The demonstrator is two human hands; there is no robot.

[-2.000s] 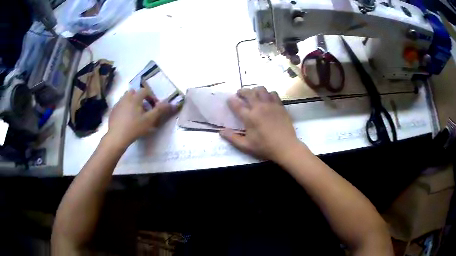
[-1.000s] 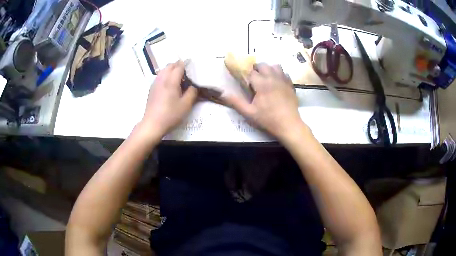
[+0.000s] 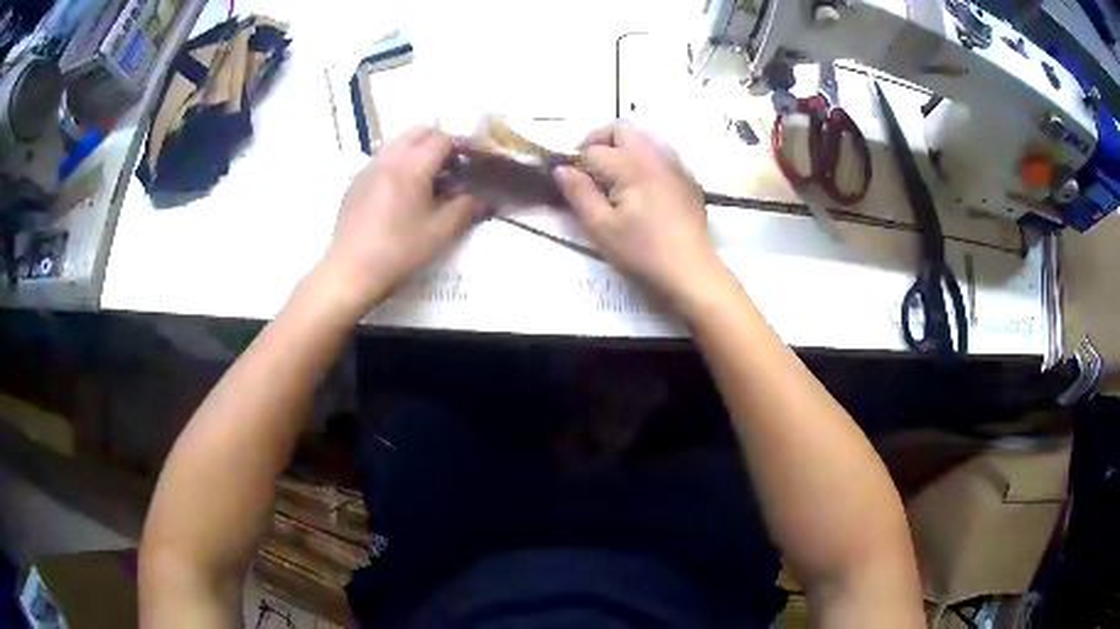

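Note:
My left hand [image 3: 399,209] and my right hand [image 3: 639,203] hold a small stack of fabric pieces [image 3: 510,182] between them, just above the front of the white table. The stack looks brownish, with a tan edge on top, and is blurred. A thin dark-edged piece shows below it. The fingertips hide both ends of the stack. The sewing template [image 3: 365,96], with a black and tan edge, lies on the table behind my left hand, partly hidden by it.
A black and tan bundle [image 3: 203,117] lies at the left. Red-handled scissors [image 3: 820,148] lie under the white sewing machine [image 3: 946,74]. Black shears [image 3: 927,234] lie to their right. The machine table's front edge [image 3: 516,329] has a printed ruler. A cardboard box [image 3: 983,516] stands below right.
The pale pieces that lay flat under my right hand are now gripped between both hands. My left hand has left the template. The view has also shifted.

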